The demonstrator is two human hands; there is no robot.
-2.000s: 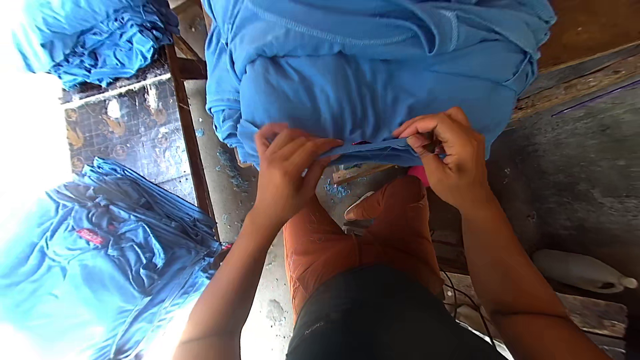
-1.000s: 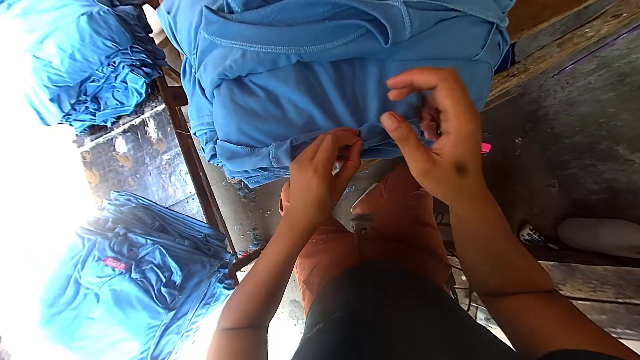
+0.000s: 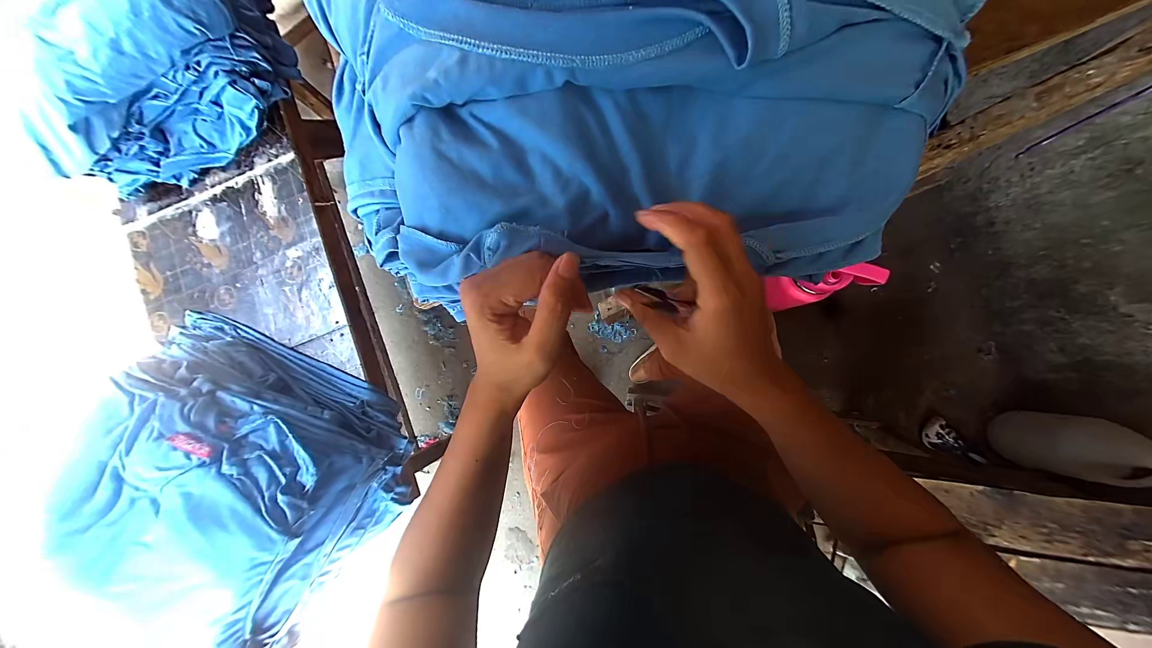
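A thick pile of blue knit garments [image 3: 648, 153] with overlocked seams lies before me, its near edge hanging over my legs. My left hand [image 3: 522, 315] pinches the hem at that near edge, thumb against the curled fingers. Close on its right, my right hand [image 3: 711, 297] has a small dark metal tool [image 3: 657, 295] in its palm, perhaps thread snips; most of it is hidden by the fingers. Its index finger is raised over the cloth and its thumb points toward my left hand.
Blue garments are stacked at the upper left [image 3: 189, 90], and another blue stack [image 3: 234, 468] with a red print lies at the lower left. A pink strap [image 3: 823, 286] shows under the pile's right side. Wooden planks [image 3: 1044, 522] and a pale container [image 3: 1066, 445] are at the right.
My right hand was at the hem two seconds ago, was raised over the cloth one second ago, and is now lower, beside my left hand. The dark tool has come into sight.
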